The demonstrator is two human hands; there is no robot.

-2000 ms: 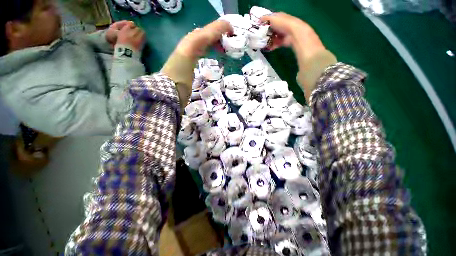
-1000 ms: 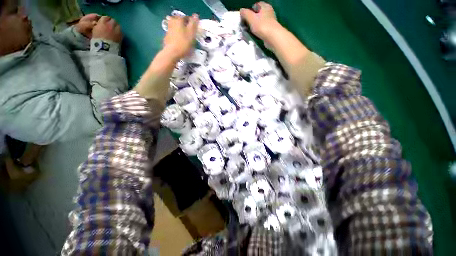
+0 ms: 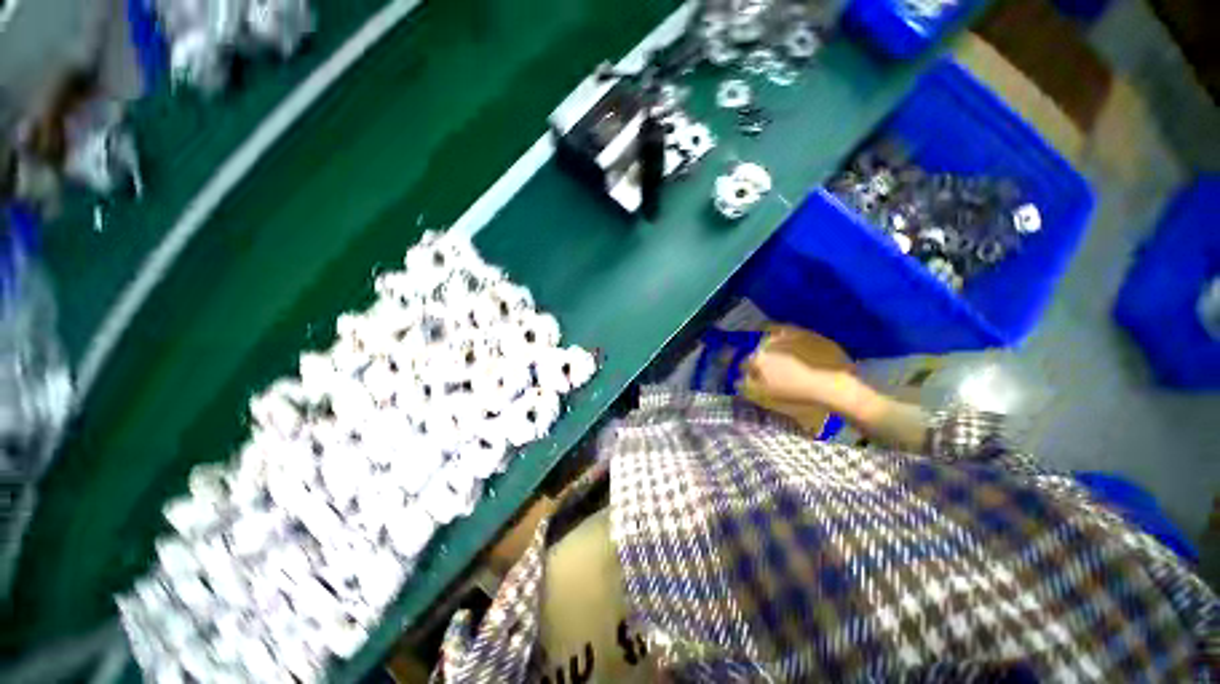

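Observation:
White housings with dark round centres stand massed in a long block on the green bench, left of centre. My right hand is beyond the bench's front edge, below the large blue bin and beside a small blue object. Its fingers are curled, but blur hides whether it holds anything. My left hand is out of view; a checked sleeve shows low in the picture, left of the cardboard box.
A dark and silver device stands on the bench, with white discs beside it and grey-silver parts behind. A large blue bin holds grey-silver parts. A lettered cardboard box is below the bench. A curved strip runs at left.
The view has swung right along the bench. Both hands have left the white housings; my right hand is now beyond the bench edge and my left is out of view.

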